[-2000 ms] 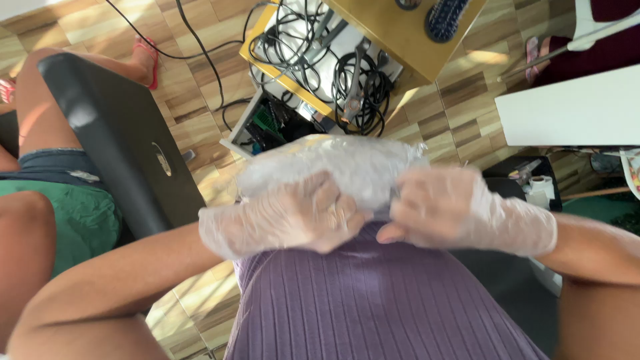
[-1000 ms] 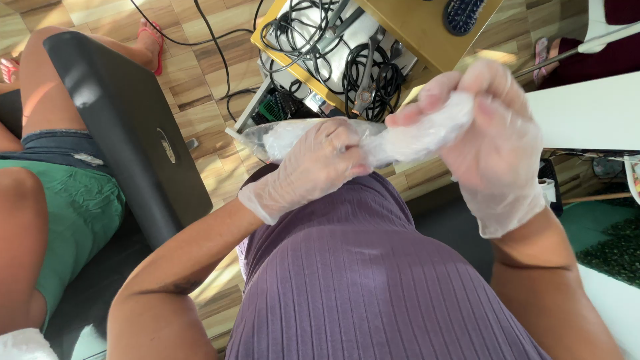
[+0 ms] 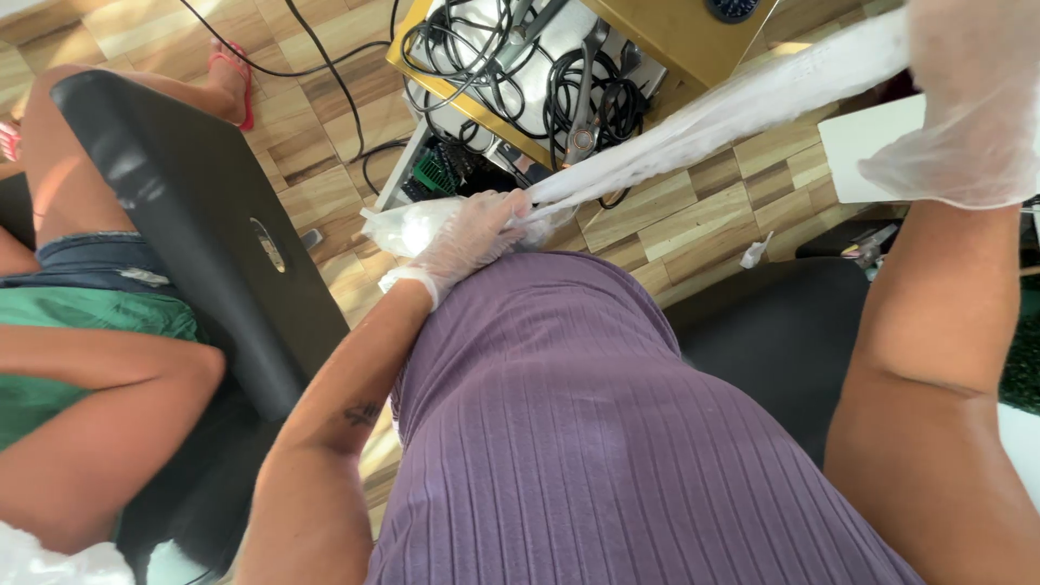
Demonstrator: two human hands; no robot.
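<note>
My left hand (image 3: 479, 236), in a clear disposable glove, grips a translucent plastic bag (image 3: 414, 227) with white material in it, at the front edge of my lap. A long white, gauzy strip (image 3: 723, 101) stretches from that hand up to the upper right. At its far end my right hand (image 3: 975, 89), also gloved, holds the strip; its fingers are partly cut off by the top right edge of the view. The strip's exact material cannot be told. My lap is covered by purple ribbed clothing (image 3: 552, 406).
Ahead stands a gold-edged trolley (image 3: 520, 130) with tangled black cables (image 3: 597, 97) and metal hair-styling tools. An open drawer (image 3: 406, 166) is below it. At left, a person in green (image 3: 89, 317) sits beside a black padded chair back (image 3: 195, 227). Black cords (image 3: 325, 61) cross the tiled floor.
My right hand has moved up and to the right, drawing the white material into a long strip. My left hand has stayed at the bag. Two seconds ago both hands were close together at it.
</note>
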